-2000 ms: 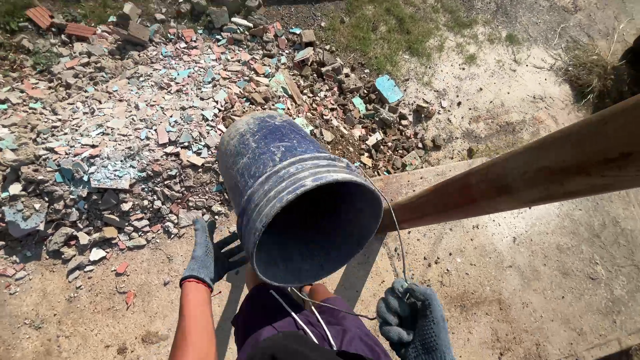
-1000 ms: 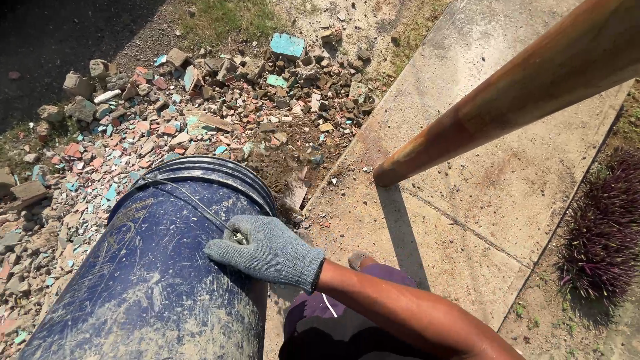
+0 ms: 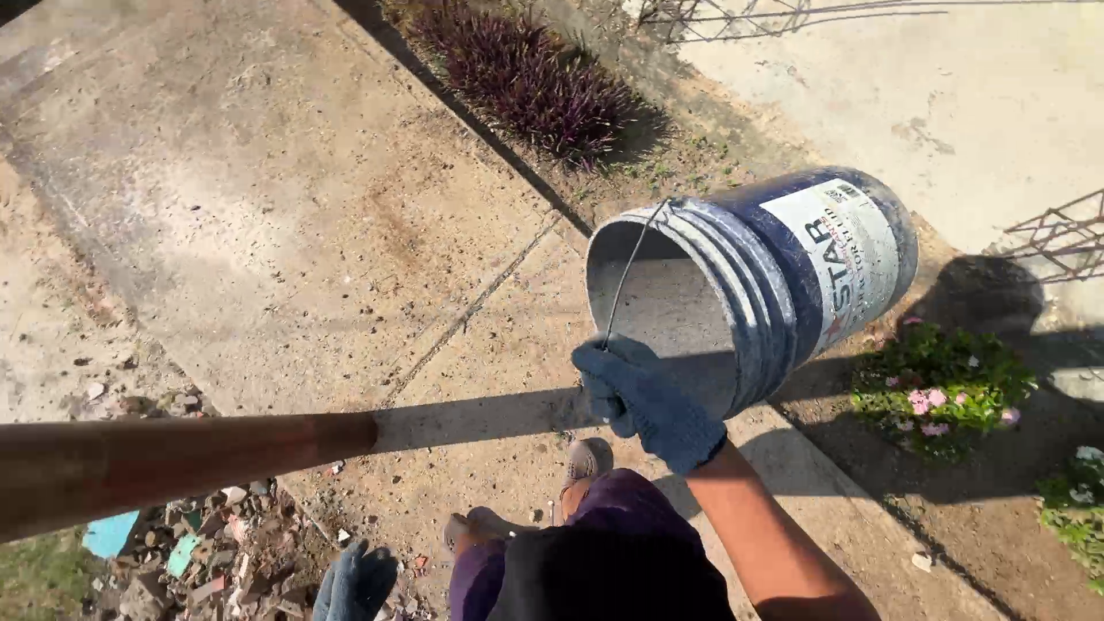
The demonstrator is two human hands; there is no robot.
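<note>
A blue plastic bucket (image 3: 776,259) with a white printed label hangs tilted on its side, its mouth toward the left. Its inside looks whitish, and no contents show. My right hand (image 3: 647,392), in a grey-blue knitted glove, is closed on the thin wire handle (image 3: 628,272) in front of the bucket's mouth. Low in the view, my left hand (image 3: 355,582), gloved alike, hangs apart from the bucket over the edge of the rubble; its fingers are partly seen and it holds nothing visible.
A rusty round post (image 3: 190,453) stands at the left on the concrete path (image 3: 345,216). Broken tile and masonry rubble (image 3: 198,552) lies at the lower left. Purple plants (image 3: 552,95), pink flowers (image 3: 931,401) and steel lattice frames (image 3: 1061,237) are beyond the path's right edge.
The view has swung far from the rubble toward the path and plants. The bucket has moved away from the rubble, with my right hand still on its wire handle. My left hand no longer is beside the bucket.
</note>
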